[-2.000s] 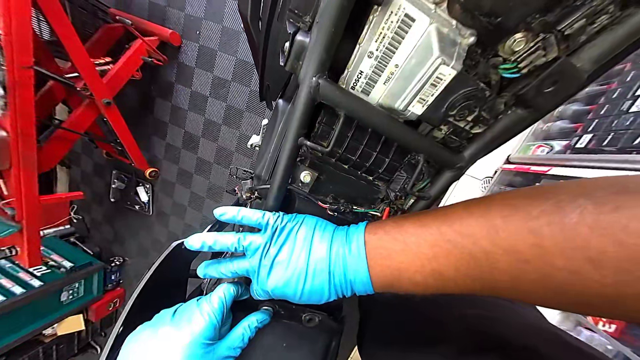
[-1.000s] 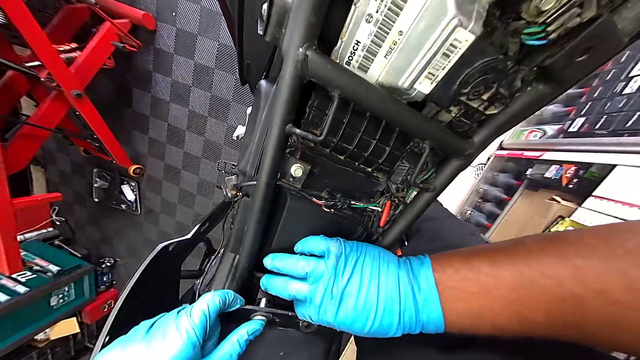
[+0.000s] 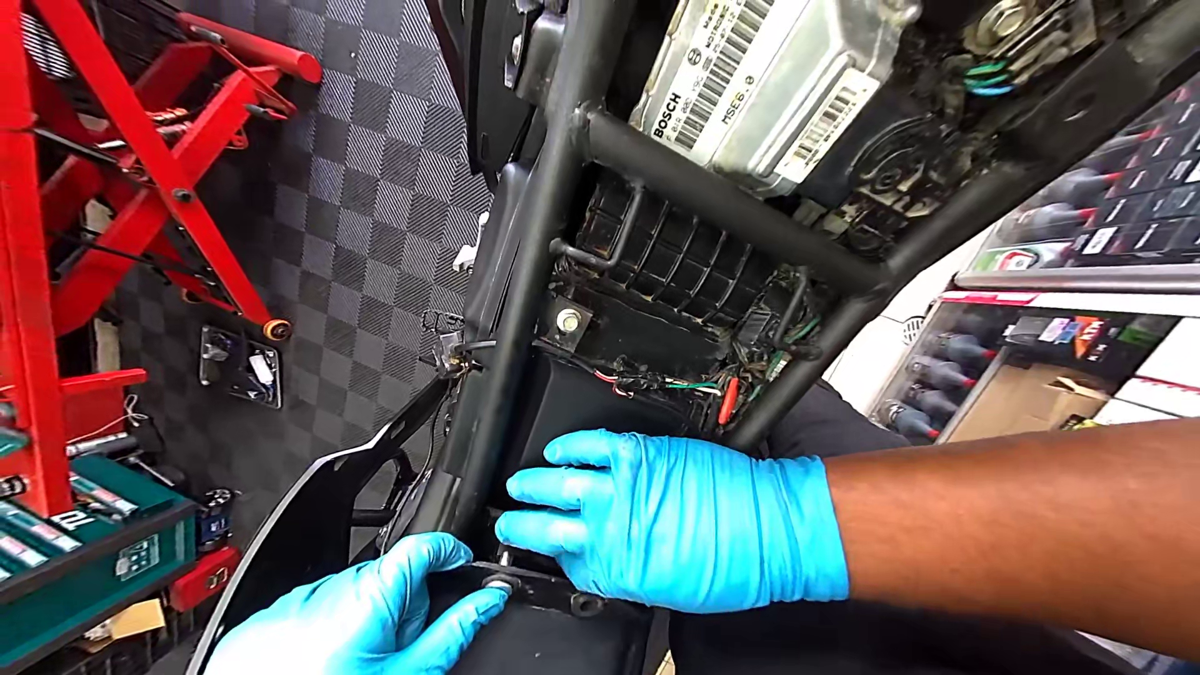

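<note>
At the bottom left, my left hand (image 3: 366, 609), in a blue glove, has its thumb and a finger at a metal bolt (image 3: 500, 582) in a black bracket (image 3: 548, 591). Whether those fingertips grip the bolt cannot be made out. Just above and to the right lies my right hand (image 3: 656, 520), also gloved, its fingers spread over a black plastic part (image 3: 591, 403) beside the bolt's shank; its thumb is hidden. Black frame tubes (image 3: 520, 309) of a motorcycle run past both hands. A silver Bosch control unit (image 3: 764, 84) sits in the frame above.
A red scissor lift (image 3: 141, 141) stands at the left, over a checkered floor (image 3: 347, 187). Below it is a green tool case (image 3: 112, 562). Loose wires with a red connector (image 3: 729, 400) lie inside the frame. Shelves (image 3: 1078, 277) with boxes and bottles stand at the right.
My right hand has moved right, off the left hand's fingertips, and now lies above the bracket. The bolt and bracket, covered two seconds ago, show between the hands.
</note>
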